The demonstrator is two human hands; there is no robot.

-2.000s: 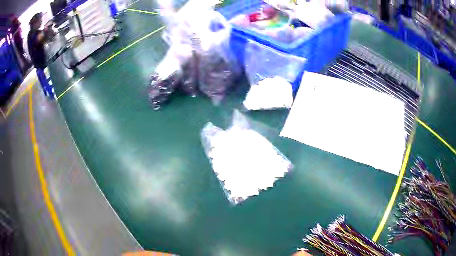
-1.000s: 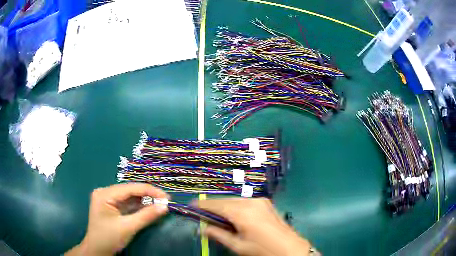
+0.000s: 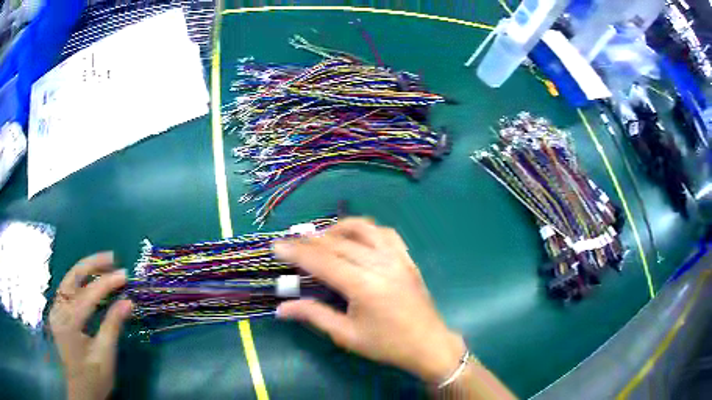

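The labelled harness stack (image 3: pixel 211 285) lies in front of me, with thin multi-colour wires running left to right. A white marker sleeve (image 3: pixel 287 286) shows around a harness on its near side. My right hand (image 3: pixel 371 293) has its thumb and fingers around the right end of that harness and covers most of the black blocks. My left hand (image 3: pixel 90 316) is at the silvery wire tips, thumb and fingers apart on either side of them, with nothing seen gripped.
An unlabelled harness pile (image 3: pixel 336 125) lies beyond the stack. A labelled right-hand pile (image 3: pixel 562 203) lies near the yellow tape. White sleeves (image 3: pixel 23 273) are at the left edge, a paper sheet (image 3: pixel 117 101) upper left, and a translucent cup (image 3: pixel 500 62) upper right.
The harness held between both hands above the near edge is now down on the stack. My left fingers have opened. The view has turned right, so the piles appear further left.
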